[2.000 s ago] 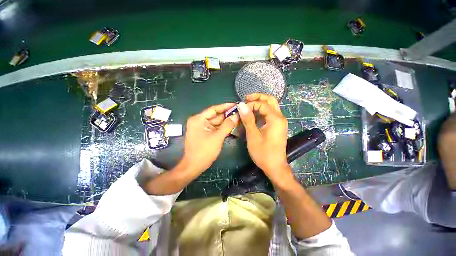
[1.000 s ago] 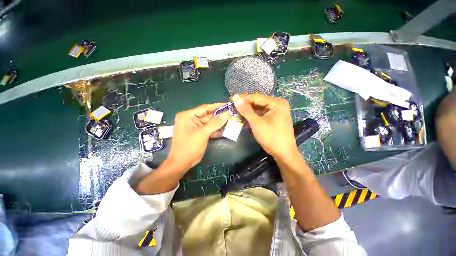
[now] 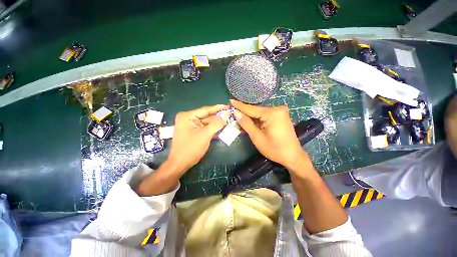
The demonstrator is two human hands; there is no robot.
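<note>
My left hand [image 3: 193, 135] and my right hand [image 3: 270, 131] meet at the centre, their fingertips pinching a small watch unit [image 3: 231, 114]. Its white battery [image 3: 229, 135] hangs out below the fingers. The fingers hide most of the unit's frame. A black electric screwdriver [image 3: 255, 169] lies diagonally on the bench, partly under my right forearm. The grey perforated round plate [image 3: 252, 78] lies just beyond my hands.
Watch units [image 3: 152, 139] lie on the bench at left and along the pale rail [image 3: 150, 56]. More ride the green conveyor belt [image 3: 200, 22]. At right, a clear tray [image 3: 368, 128] holds black units under a white paper strip [image 3: 373, 83]. Another person's sleeve [image 3: 411, 173] is at right.
The white battery, hidden at first, now hangs below my fingers. My hands stay together on the unit. The view has shifted slightly, and units on the belt have moved left.
</note>
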